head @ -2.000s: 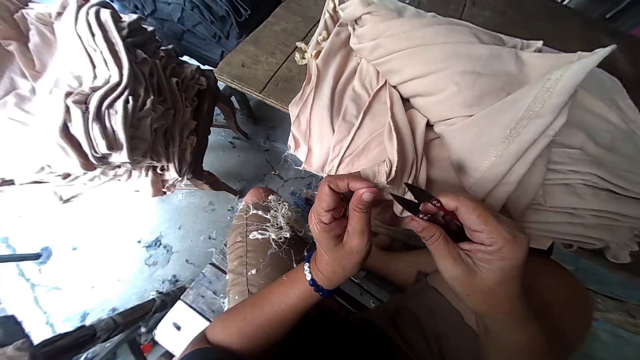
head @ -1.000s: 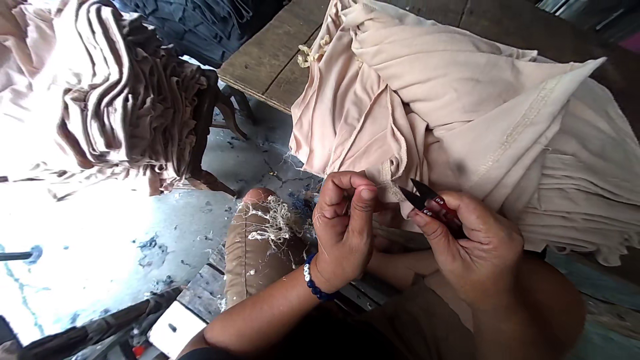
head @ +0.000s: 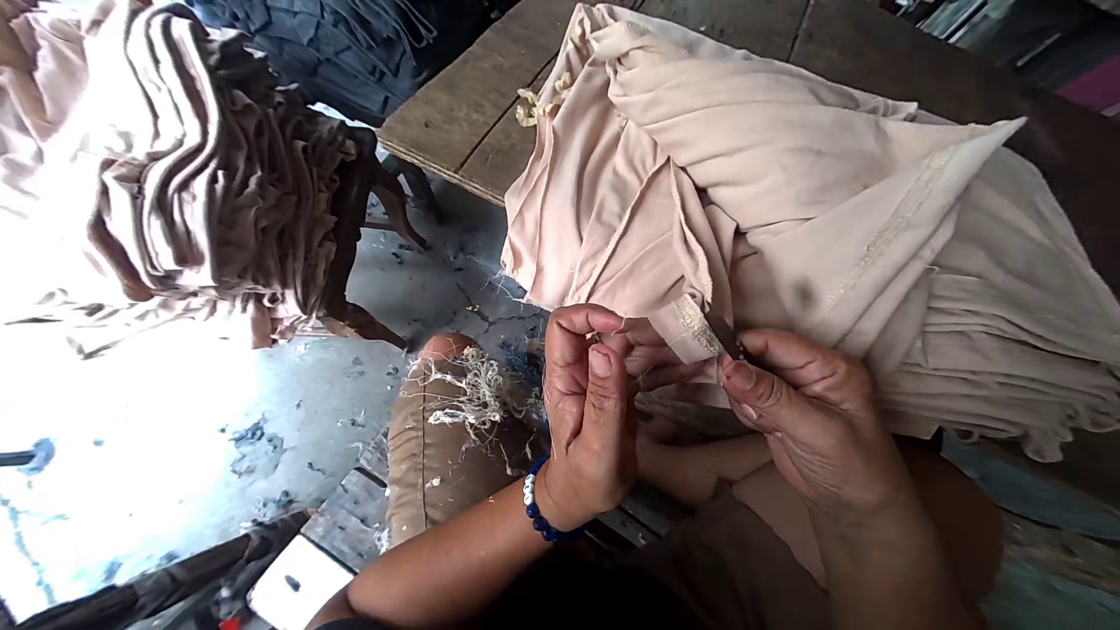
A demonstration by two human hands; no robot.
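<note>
My right hand (head: 809,407) holds thread snips (head: 724,337), mostly hidden behind the fingers, and its fingertips meet the stitched edge of a beige fabric piece. My left hand (head: 595,402) is raised just left of that edge, thumb and index finger curled with a gap between them; its other fingers are behind the fabric edge (head: 687,328), and whether they grip it I cannot tell. The beige fabric (head: 770,131) lies in a folded heap beyond both hands. A tangle of cut threads (head: 477,394) rests on the knee at the left.
A wooden table (head: 464,114) carries the beige heap. At the left stands a tall stack of folded brownish fabric (head: 175,166), with dark blue fabric (head: 341,52) behind it. A white object (head: 302,582) lies at the lower left, near a wooden slatted surface (head: 350,516).
The stitched fabric edge is now raised between my hands. The snips, whose dark blades showed pointing left earlier, are now mostly hidden by the fabric and my right hand.
</note>
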